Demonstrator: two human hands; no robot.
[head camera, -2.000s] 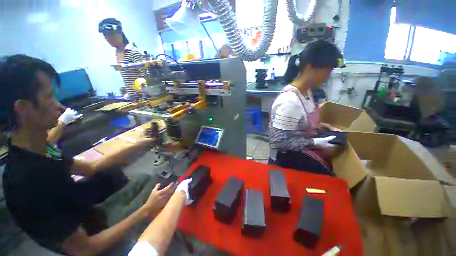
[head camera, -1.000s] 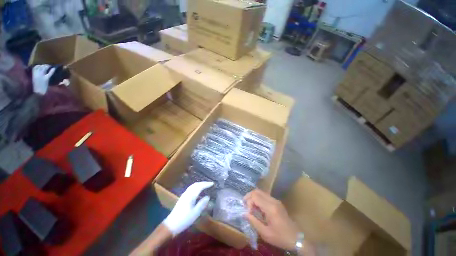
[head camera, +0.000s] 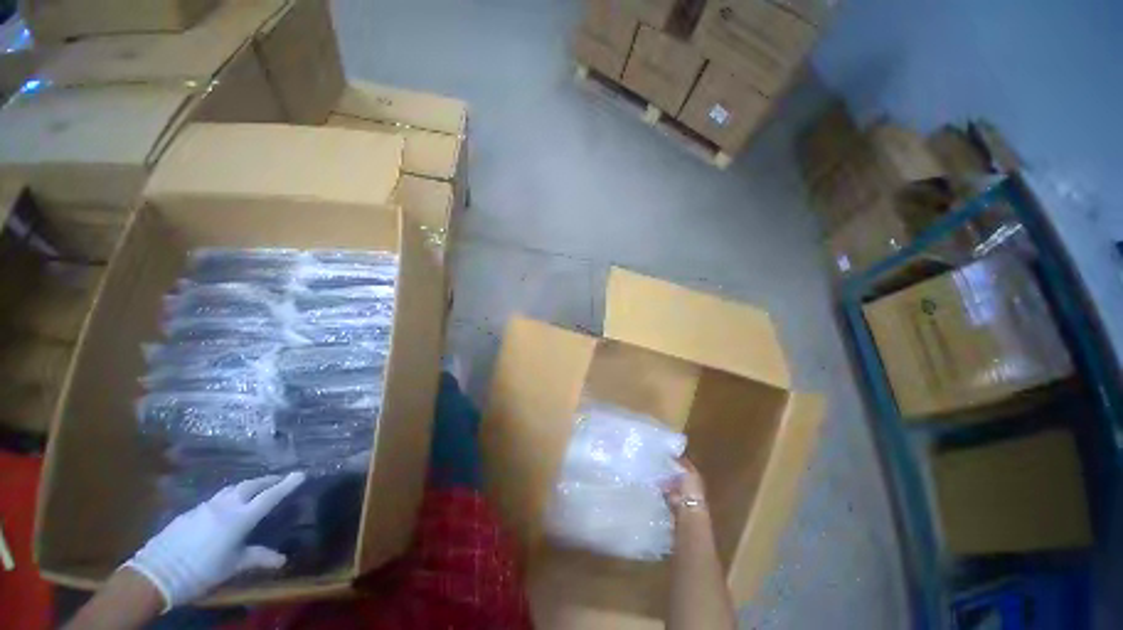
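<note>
My left hand (head camera: 222, 538), in a thin white work glove, is over the near end of the large carton (head camera: 422, 289), fingers apart, above the dark parts there. Rows of bagged parts (head camera: 222, 357), dark strips under shiny bubble wrap, fill this carton. My right hand (head camera: 685, 489), bare with a wristband, reaches into the bag carton (head camera: 538, 400) on the right. Its fingers are at the edge of the whitish bubble bags (head camera: 610, 505). The fingertips are partly hidden, so I cannot tell whether they grip a bag.
A corner of the red table cover (head camera: 22, 492) shows at the far left. Sealed cartons (head camera: 86, 117) stand behind the large carton. Palletised cartons (head camera: 690, 68) stand at the top. A blue rack (head camera: 889, 431) holding cartons is on the right. Grey floor lies between.
The view has swung right, away from the table and coworkers. My right hand has left the bubble-wrapped piece in the large carton and moved into the bag carton. My left hand remains at the large carton.
</note>
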